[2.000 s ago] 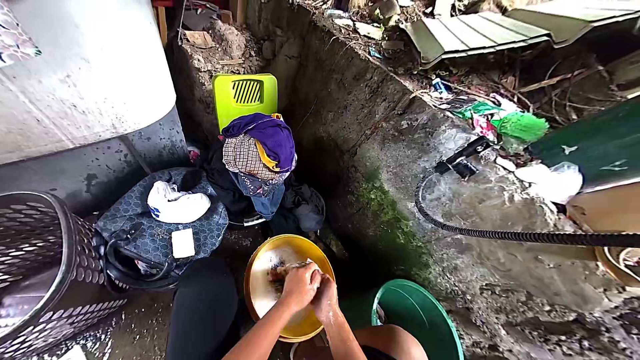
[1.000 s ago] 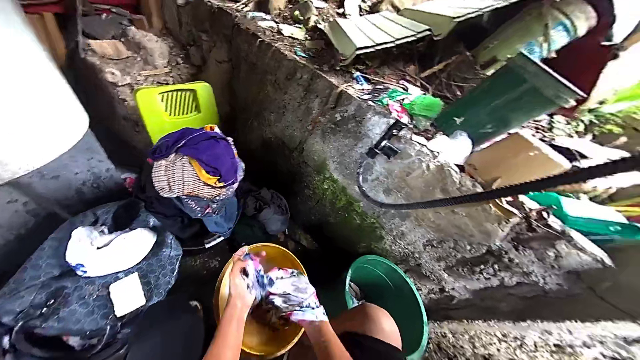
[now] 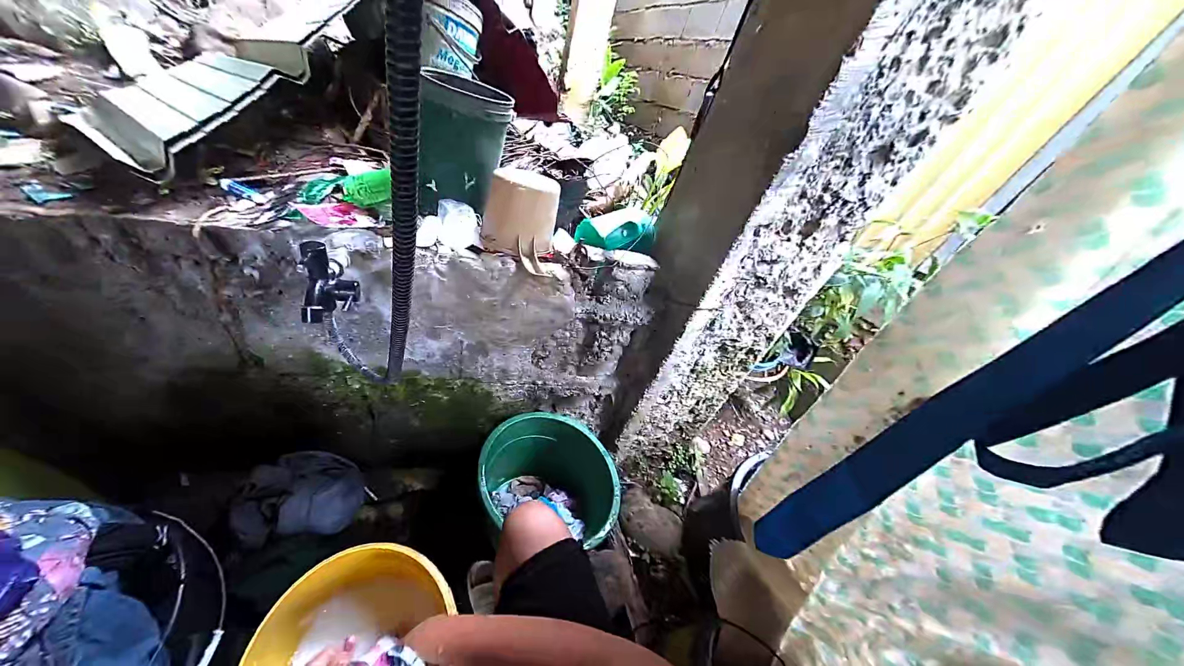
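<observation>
At the bottom edge stands a yellow basin point(image 3: 416, 573) with cloudy, sudsy water and a patterned wet cloth point(image 3: 393, 653). A bit of skin, seemingly fingers, shows beside the cloth; which hand it is cannot be told. A bare arm point(image 3: 536, 640) crosses the bottom of the view, and its hand is not clearly seen. My hands are mostly cut off or hidden, so their grip is unclear. Just beyond my knee is a green bucket point(image 3: 550, 435) with clothes point(image 3: 569, 518) inside.
Clothes point(image 3: 83, 601) are heaped at lower left, and a dark garment point(image 3: 305, 495) lies behind the basin. A black corrugated hose point(image 3: 403, 185) hangs before the concrete wall point(image 3: 518, 324). A patterned sheet with dark blue straps point(image 3: 860, 481) fills the right.
The view has swung far to the right. Both hands were over the basin with a patterned cloth one second ago; now they are mostly out of sight.
</observation>
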